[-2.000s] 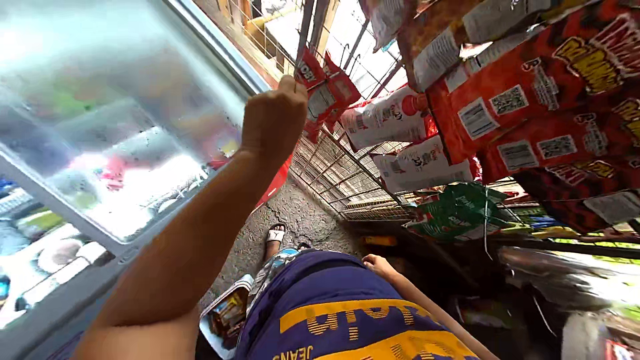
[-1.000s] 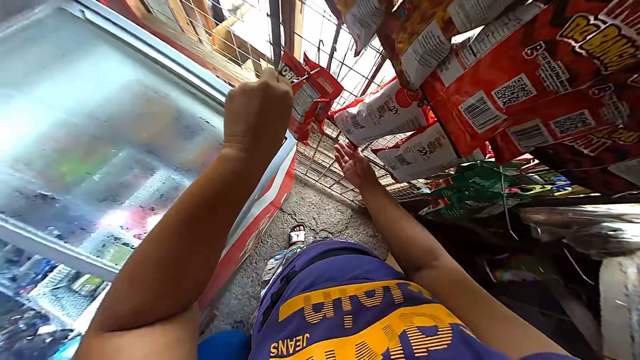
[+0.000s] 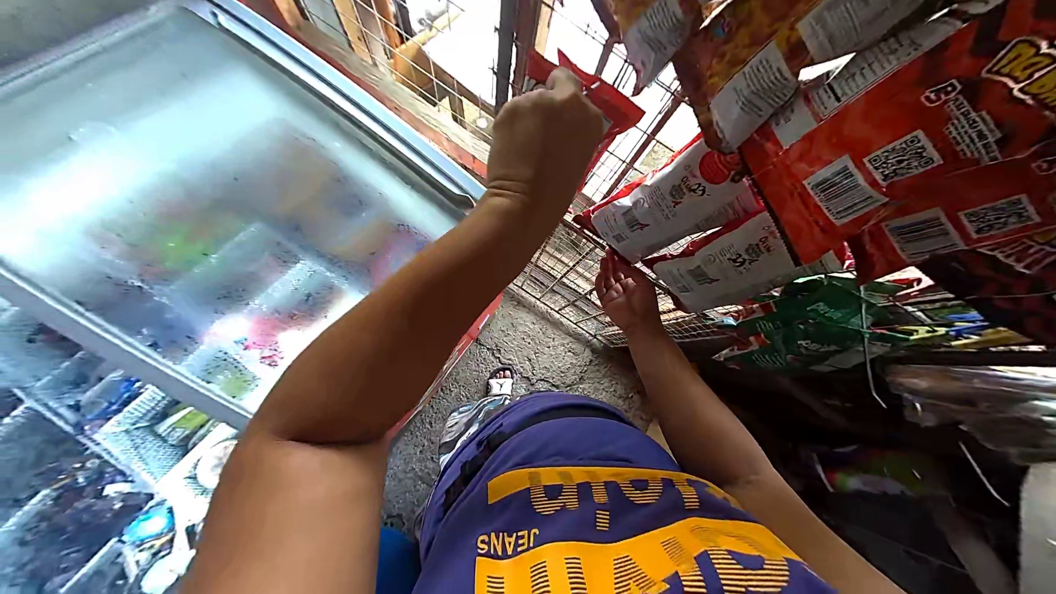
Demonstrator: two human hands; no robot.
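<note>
My left hand (image 3: 549,136) is raised at the upper middle, its fingers closed at the top of a red snack packet (image 3: 615,107) beside the wire grille. The hand's back hides much of the packet and the fingertips. Lower and to the right, my right hand (image 3: 629,295) has its fingers apart, close below a white-and-red packet (image 3: 672,198) that hangs on the grille. A second white-and-red packet (image 3: 730,262) hangs just right of that hand. Whether the right fingertips touch the first packet cannot be told.
A chest freezer with a frosted glass lid (image 3: 247,206) fills the left. Metal wire grille (image 3: 561,268) runs in front of me. Large red snack packets (image 3: 899,165) and green packets (image 3: 825,322) hang at the right. Cracked concrete floor (image 3: 536,334) lies below, with my sandalled foot on it.
My right hand has come up from beside my body to the hanging white-and-red packets. My left hand remains raised at the red packet.
</note>
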